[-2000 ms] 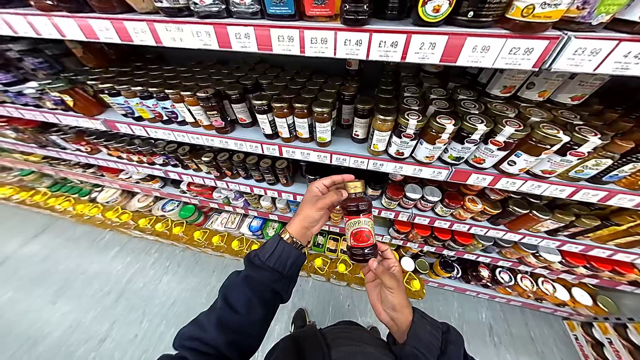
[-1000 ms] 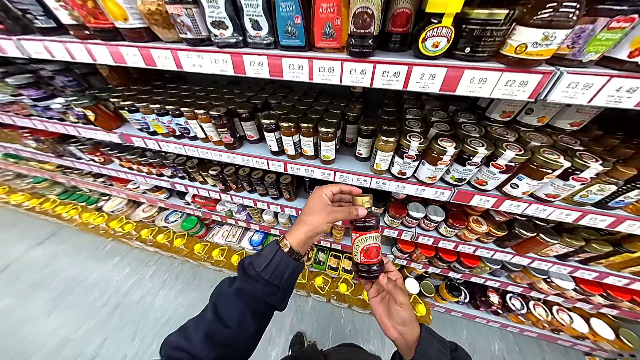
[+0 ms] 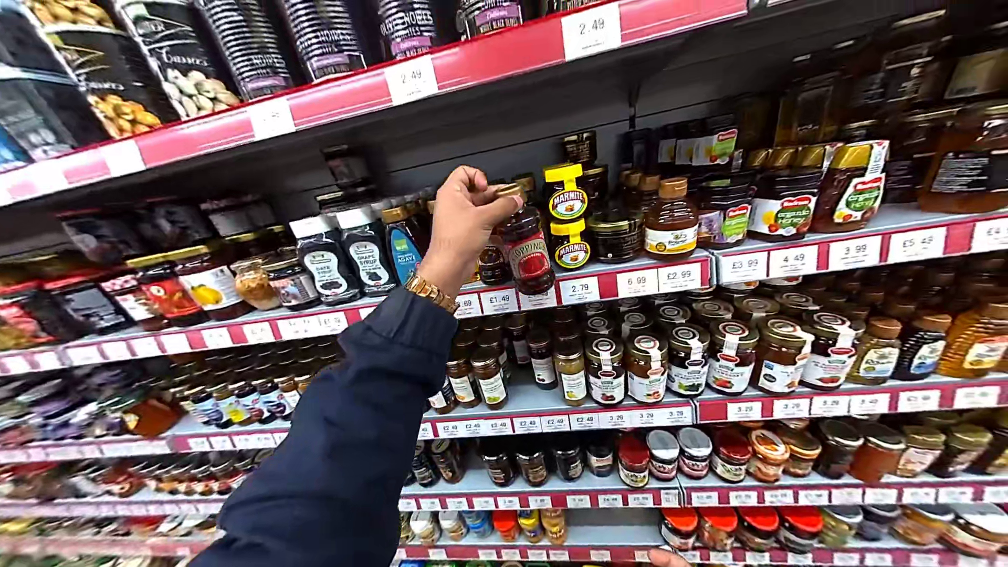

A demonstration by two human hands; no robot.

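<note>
My left hand (image 3: 466, 214), in a dark sleeve with a gold bracelet at the wrist, grips the gold-coloured cap of a dark red topping bottle (image 3: 528, 256). The bottle hangs upright at the front edge of the shelf with the syrups; whether its base touches the shelf I cannot tell. To its right stand two stacked Marmite jars (image 3: 568, 214), and behind my hand is a blue agave bottle (image 3: 403, 246). Of my right hand only a fingertip (image 3: 668, 558) shows at the bottom edge, well below the bottle; the rest is hidden.
Above hangs a shelf edge (image 3: 504, 49) with price tags, holding tins and packs of nuts. Date and grape syrup bottles (image 3: 327, 260) stand left, honey jars (image 3: 854, 189) right. Below, jam jars (image 3: 732, 358) line another shelf, and jars with red lids (image 3: 717, 526) stand lower.
My left hand has raised the bottle from in front of the lower shelves to the syrup shelf. My right hand, earlier at the bottle's base, has come away from it. The view has tilted up.
</note>
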